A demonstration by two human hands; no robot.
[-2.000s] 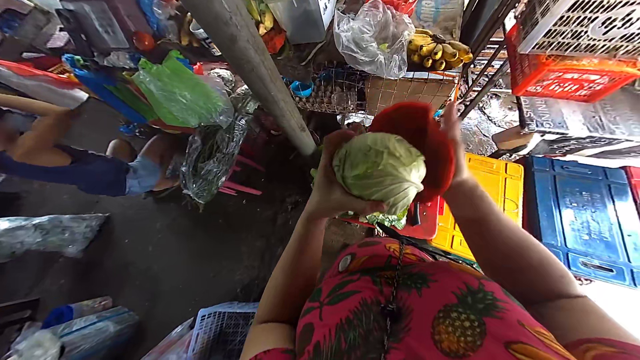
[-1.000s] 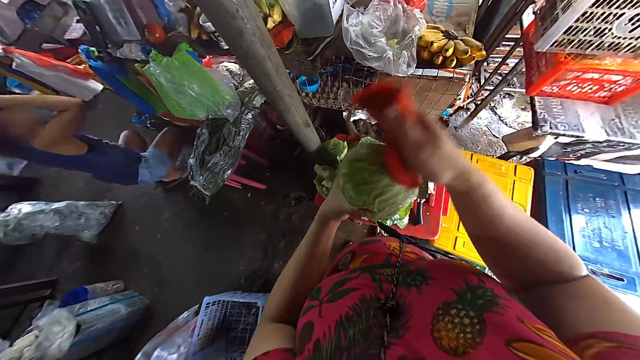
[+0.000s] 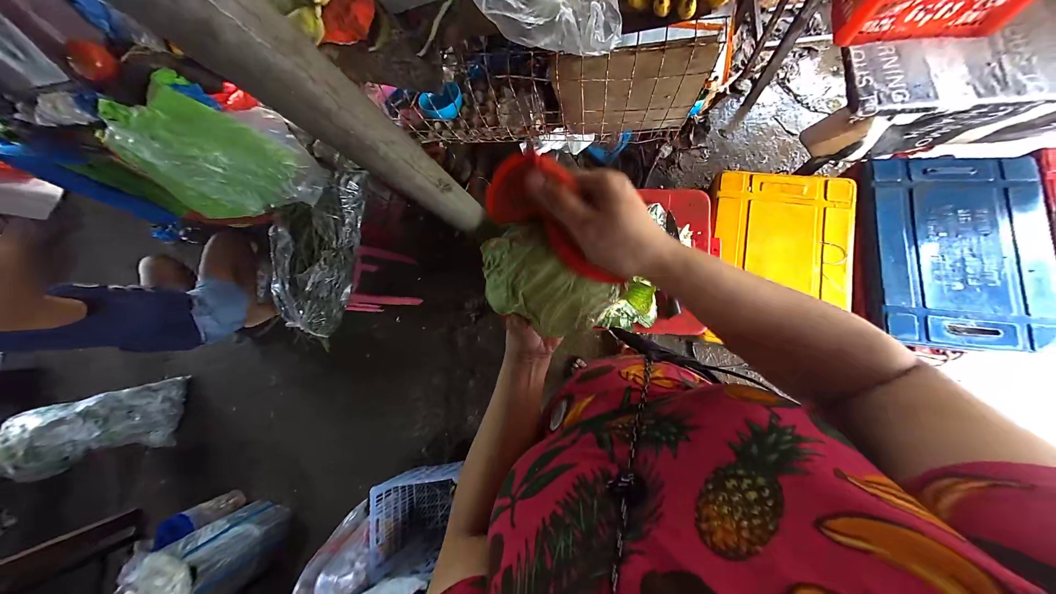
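A green cabbage (image 3: 540, 285) rests on my left hand (image 3: 532, 337), which cups it from below and is partly hidden by it. My right hand (image 3: 606, 219) grips a red, curved, flexible object (image 3: 524, 190), blurred, lying against the cabbage's upper side; its exact kind I cannot tell. Below and right of the cabbage, loose green leaves (image 3: 634, 305) lie by a red plastic stool or seat (image 3: 681, 216). A dark blade-like thing lies on the red surface, partly covered by the leaves.
A grey post (image 3: 346, 107) slants down to the cabbage's left. Yellow (image 3: 784, 235) and blue crates (image 3: 961, 247) stand right. A wire cage (image 3: 635, 82) is ahead, a blue plastic basket (image 3: 408, 511) at lower left. Another person (image 3: 124, 318) is at left, near a green plastic bag (image 3: 202, 157).
The red object has moved from behind the cabbage onto its upper side, with my right hand now over it. The cabbage, pale and smooth two seconds ago, now shows a greener, leafier side.
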